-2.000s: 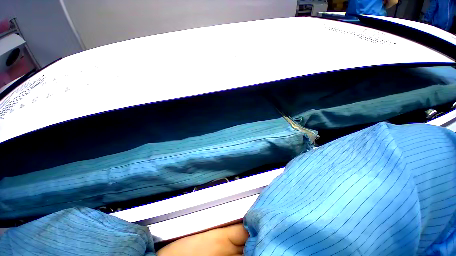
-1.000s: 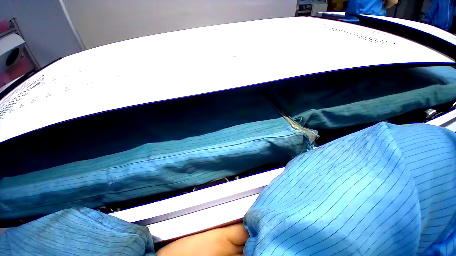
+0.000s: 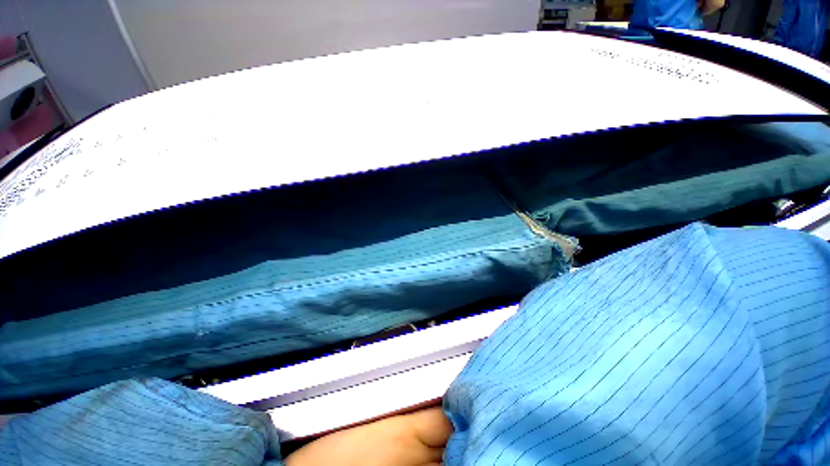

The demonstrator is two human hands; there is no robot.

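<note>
A very large glossy white panel (image 3: 391, 109) with a thin black edge lies in front of me. Its near edge sits above a gap over the blue-teal striped cloth cover (image 3: 300, 282). My blue striped left sleeve (image 3: 146, 423) is at the bottom left, my right sleeve (image 3: 628, 355) at the bottom right. Between the cuffs a strip of bare hand or wrist (image 3: 373, 441) shows, cut off by the lower picture edge. I cannot tell which hand it belongs to. No fingertips show, and anything held is hidden.
A silver-white rail (image 3: 364, 369) runs along the near side, partly behind my sleeves. The cloth has a frayed tear (image 3: 551, 238). Another dark-edged panel (image 3: 774, 50) lies at the far right. Two people in blue (image 3: 669, 13) are partly visible behind. A pinkish fixture (image 3: 32, 123) stands far left.
</note>
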